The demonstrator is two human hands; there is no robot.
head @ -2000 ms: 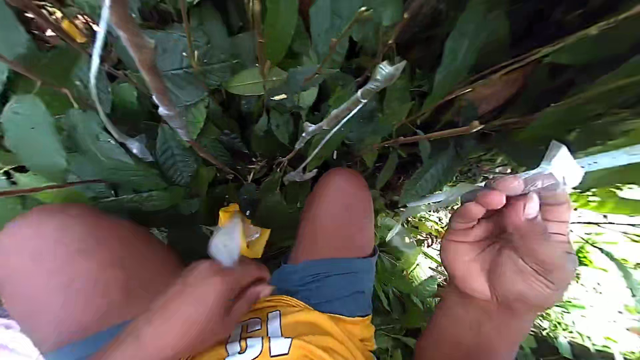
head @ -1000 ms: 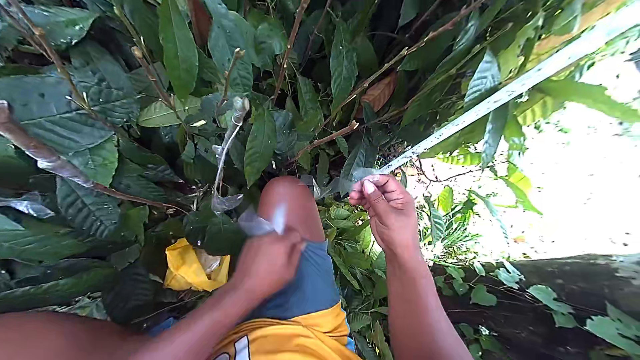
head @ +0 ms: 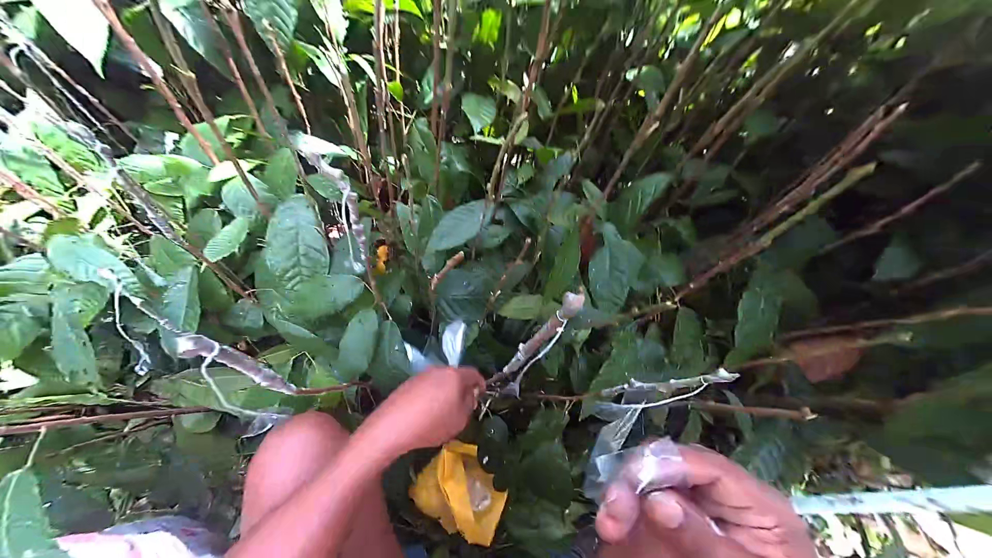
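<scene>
My left hand (head: 438, 403) is closed at the base of a cut stem (head: 542, 337) with clear film along it. A pale, blurred strip or blade (head: 454, 342) sticks up from that fist. At the lower right my right hand (head: 697, 496) pinches a crumpled piece of clear plastic film (head: 659, 463) between thumb and fingers. Just above it lies another wrapped stem (head: 674, 386) with a loose film tail. A yellow bag (head: 459, 492) sits open below my left hand, with something clear inside. More film is wound on a stem at the left (head: 232, 364).
Upright thin stems (head: 380, 101) and broad green leaves (head: 298, 240) fill the space ahead. Bare branches (head: 821, 178) slant in from the right. A long pale strip (head: 891, 500) crosses the lower right edge, behind my right hand. My bent knee (head: 302, 442) is at the lower left.
The view has swung up and left across the plants. My left hand has moved from over my leg to the base of the stems. My right hand still pinches film.
</scene>
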